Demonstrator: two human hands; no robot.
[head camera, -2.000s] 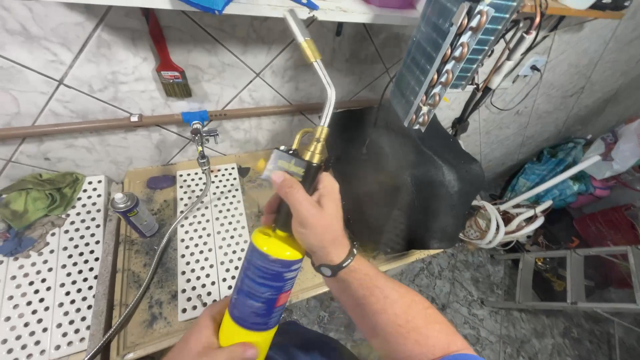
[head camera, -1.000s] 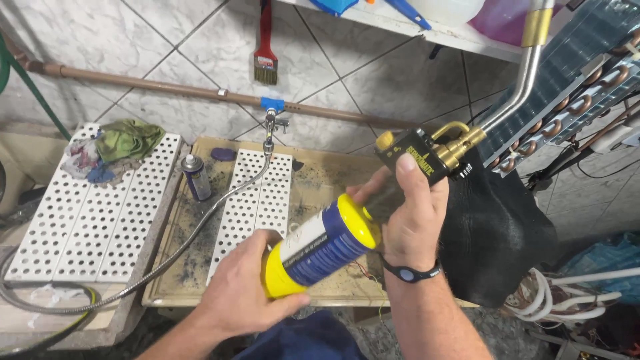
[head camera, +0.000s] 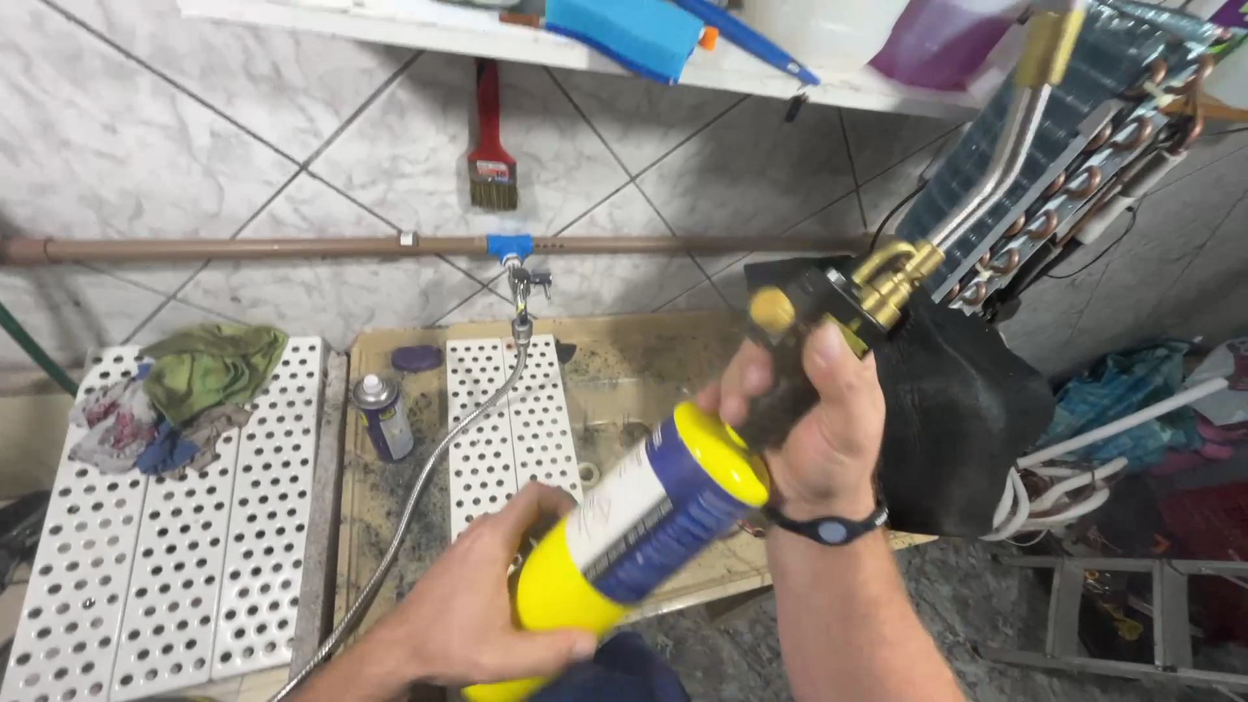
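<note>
My left hand (head camera: 487, 595) grips the lower part of a yellow gas cylinder (head camera: 643, 517) with a blue and white label. The cylinder is tilted, its top toward the upper right. My right hand (head camera: 824, 419) is closed around the black body of a torch head (head camera: 780, 380), just above the cylinder's top; motion blurs this part, and the joint between them is partly hidden. A brass knob (head camera: 771, 310) and brass fittings (head camera: 892, 292) show beside my right thumb. The bent metal torch tube (head camera: 1004, 175) points up and right, past a finned coil with copper bends (head camera: 1082, 185).
A tap (head camera: 522, 283) with a braided hose (head camera: 429, 478) hangs over the basin. A spray can (head camera: 383, 419), perforated white panels (head camera: 175, 556) and rags (head camera: 210, 375) lie left. Above are a paintbrush (head camera: 493, 146) and shelf (head camera: 390, 39). Black sheeting (head camera: 955, 419) and a ladder (head camera: 1111, 614) are right.
Two seconds ago the torch and cylinder stood steeper, with the cylinder's base lower. They have tilted over to the right. My right hand stays on the torch head, my left on the cylinder. The view has shifted.
</note>
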